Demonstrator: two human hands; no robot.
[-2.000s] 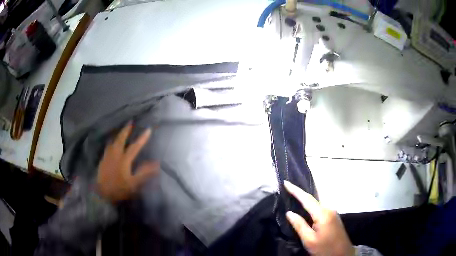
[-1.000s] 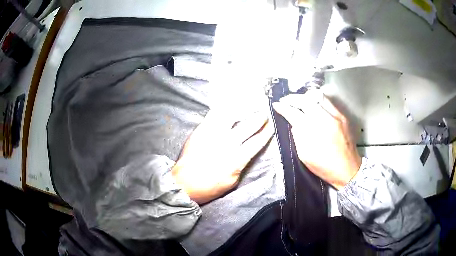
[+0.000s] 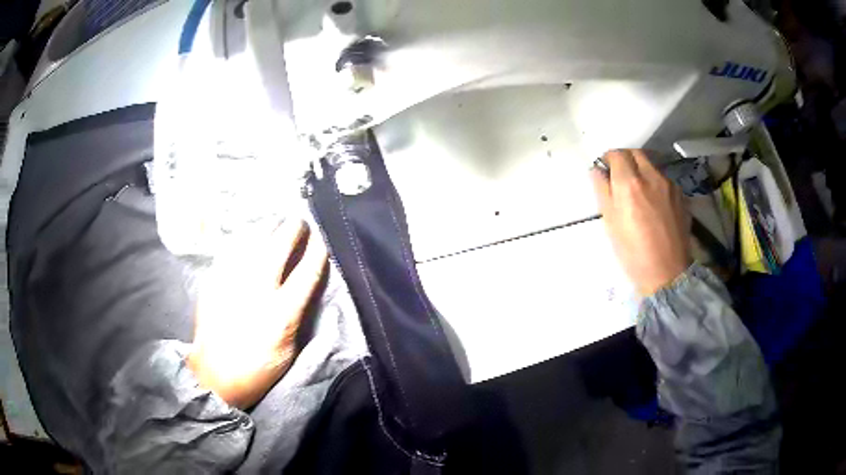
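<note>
The grey wrong side of the garment (image 3: 79,223) lies spread at the left. A black strip with pale stitch lines (image 3: 390,269) runs from the presser foot area (image 3: 320,167) down to the front edge. Glare hides much of the foot and needle. My left hand (image 3: 264,306) lies on the grey cloth, left of the strip, palm down, its fingertips washed out by glare. My right hand (image 3: 645,218) is off the cloth, at the machine's right side. Its fingers are bent beside a small metal piece (image 3: 601,165); whether they grip it cannot be told.
The white machine head (image 3: 482,65) spans the top, with a round metal knob (image 3: 362,56) on it. Metal thread fittings (image 3: 691,174) sit just right of my right hand. A holder with yellow and white items (image 3: 756,209) stands at the right edge.
The view has swung right, so cloth and machine appear further left. My right hand has left the strip beside the foot and moved right to the machine's side. My left hand remains on the cloth.
</note>
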